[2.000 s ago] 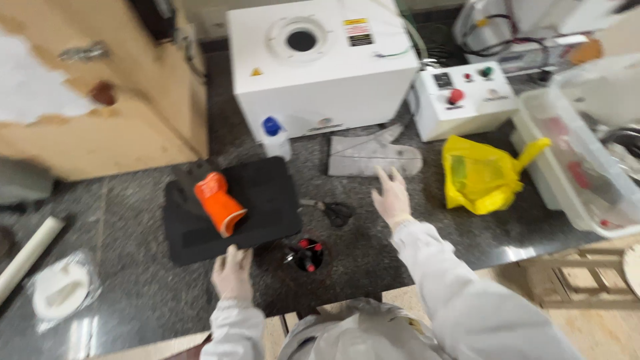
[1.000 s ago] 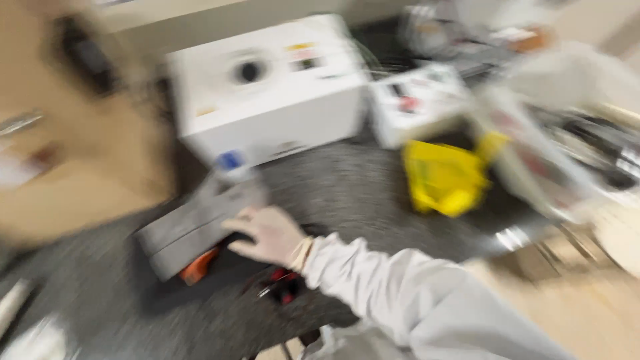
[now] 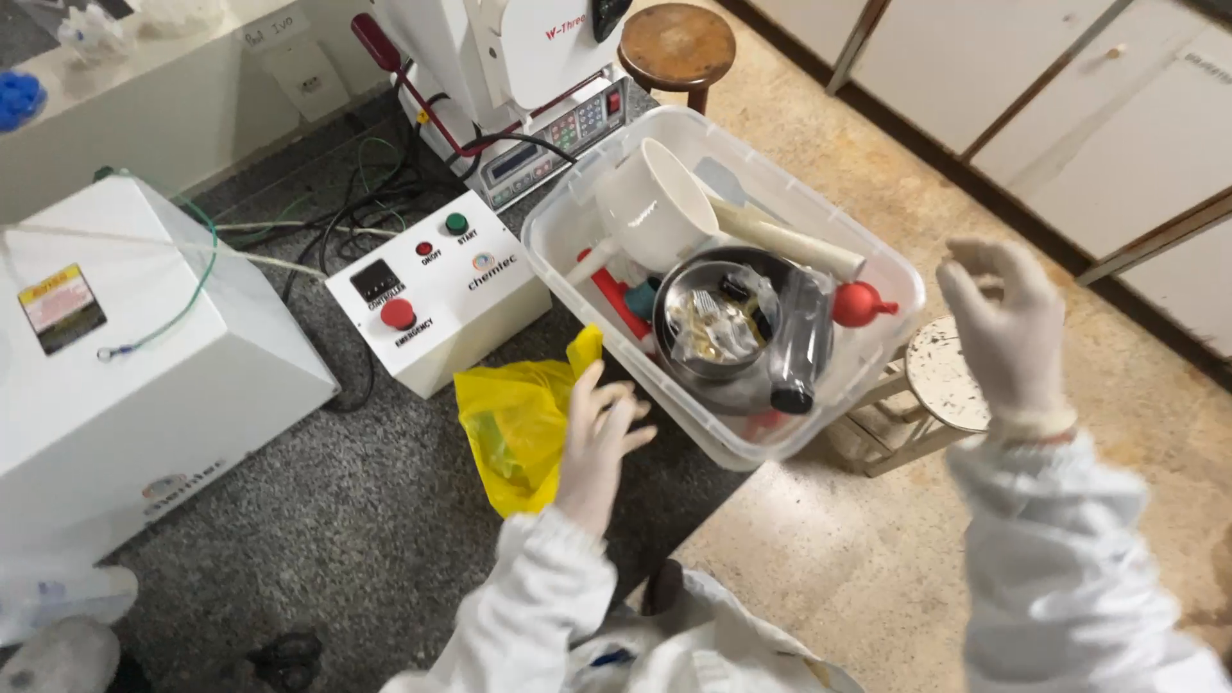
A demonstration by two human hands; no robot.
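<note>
My gloved left hand (image 3: 595, 448), fingers spread and holding nothing, is at the right side of a yellow plastic bag (image 3: 510, 433) on the dark stone bench. My gloved right hand (image 3: 1006, 322) is raised beyond the plastic tub, its fingers curled and apart with nothing between them. Between the hands, the clear plastic tub (image 3: 640, 371) holds a white handled pot (image 3: 650, 207), a metal bowl (image 3: 674, 342) with small wrapped items, a clear bottle with a black cap (image 3: 799, 337), a red rubber bulb (image 3: 859, 304) and a pale tube (image 3: 789, 236).
A white control box (image 3: 438, 289) with buttons stands left of the tub, near black cables (image 3: 356, 217). Farther left is a large white machine (image 3: 164, 356). Another machine with a keypad (image 3: 553, 144) stands behind. Wooden stools (image 3: 679, 46) and a worn white stool (image 3: 948, 375) are on the floor.
The view has swung right, toward the tub. My left hand, out of view one second ago, is beside the yellow bag. My right hand has left the grey mitt and is raised past the tub.
</note>
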